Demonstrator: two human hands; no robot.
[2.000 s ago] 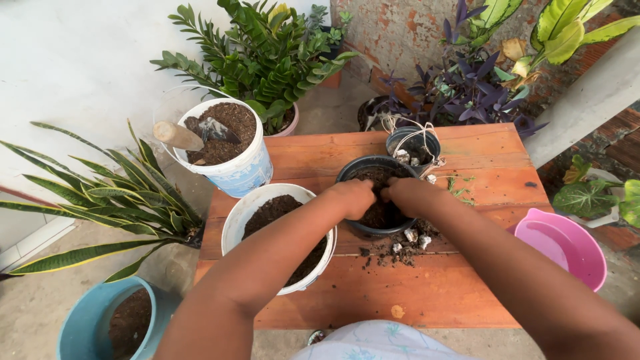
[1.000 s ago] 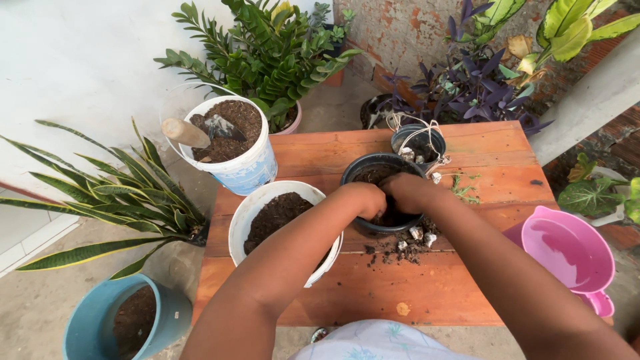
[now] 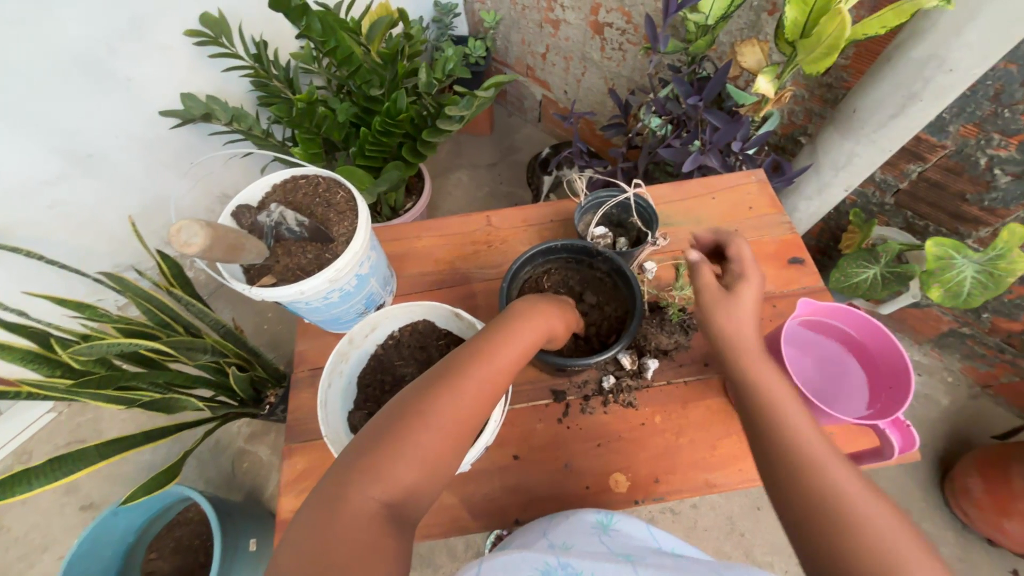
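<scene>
My left hand (image 3: 552, 322) reaches into a black plastic pot (image 3: 626, 336) of dark soil, its fingers on or in the soil and partly hidden. Raised over the bench, to the right of that pot, my right hand (image 3: 726, 272) has curled fingers with nothing clearly visible in them. Just below it lies a small green plant (image 3: 678, 296) with a clump of soil (image 3: 662, 330) at its base. Behind the pot stands a smaller black pot (image 3: 616, 210) with string cords and pale stones. Several pale stones (image 3: 628, 360) lie on the wood.
On the wooden bench (image 3: 560, 460) stand a white tub of soil (image 3: 336, 384), a white-and-blue bucket (image 3: 344, 292) with a wooden-handled trowel (image 3: 216, 242) and a pink jug (image 3: 904, 364) of liquid. A blue bucket (image 3: 112, 532) is at lower left. Potted plants (image 3: 352, 96) stand around the bench.
My right hand has come out of the black pot and moved to the right, above the small plant. My left hand remains in the pot.
</scene>
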